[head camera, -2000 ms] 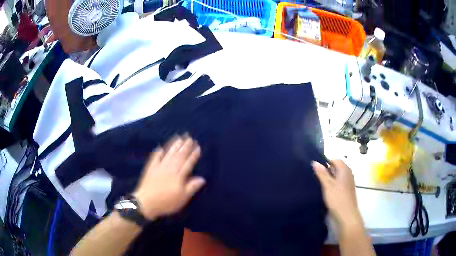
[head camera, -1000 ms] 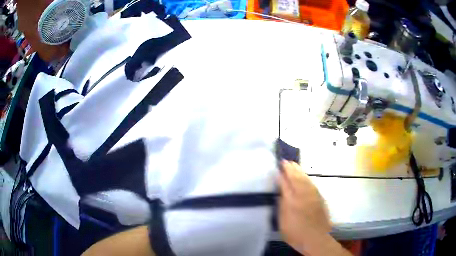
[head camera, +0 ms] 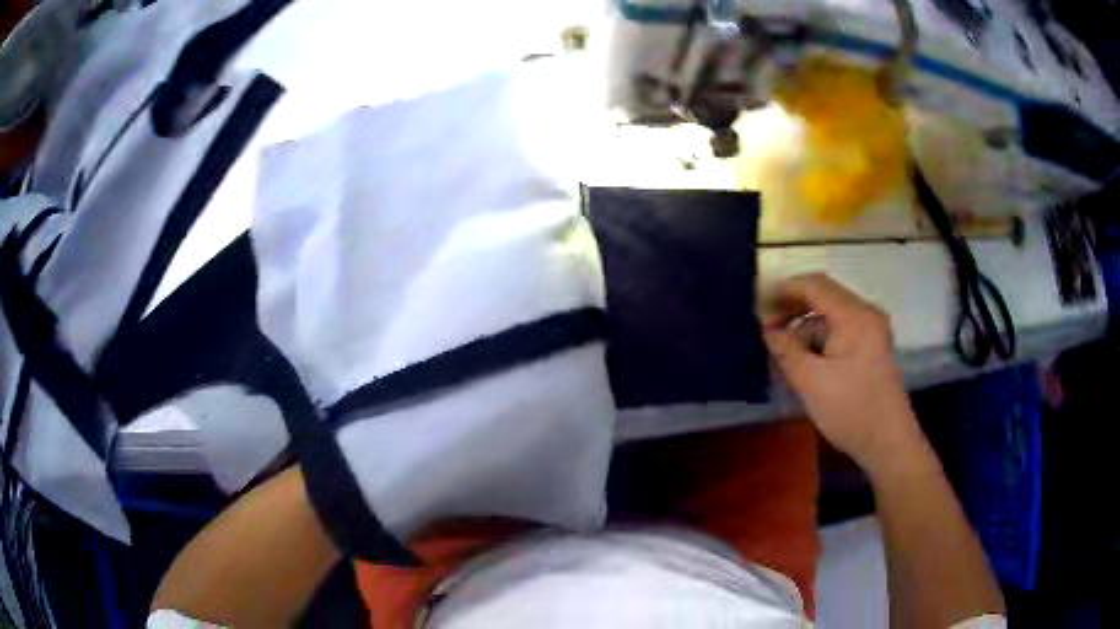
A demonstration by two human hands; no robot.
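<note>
The garment panel (head camera: 430, 234) lies white face up over the table and its front edge. A narrow dark band (head camera: 473, 360) crosses it. A dark rectangular pocket piece (head camera: 682, 295) lies flat, sticking out from the panel's right edge, below the needle area. My right hand (head camera: 829, 350) has its fingertips closed at the pocket piece's right edge; a small shiny round thing shows in its fingers, too blurred to name. My left hand is hidden under the panel; only the forearm shows at lower left.
The sewing machine head (head camera: 700, 62) is above the pocket piece. A yellow fluffy bundle (head camera: 841, 141) and black scissors (head camera: 979, 307) lie to its right. More white and dark pieces (head camera: 184, 184) are heaped at left.
The panel has turned from dark face to white face up. The pocket piece now lies spread out at its right. My left hand has gone under the cloth. The view has tilted down and right.
</note>
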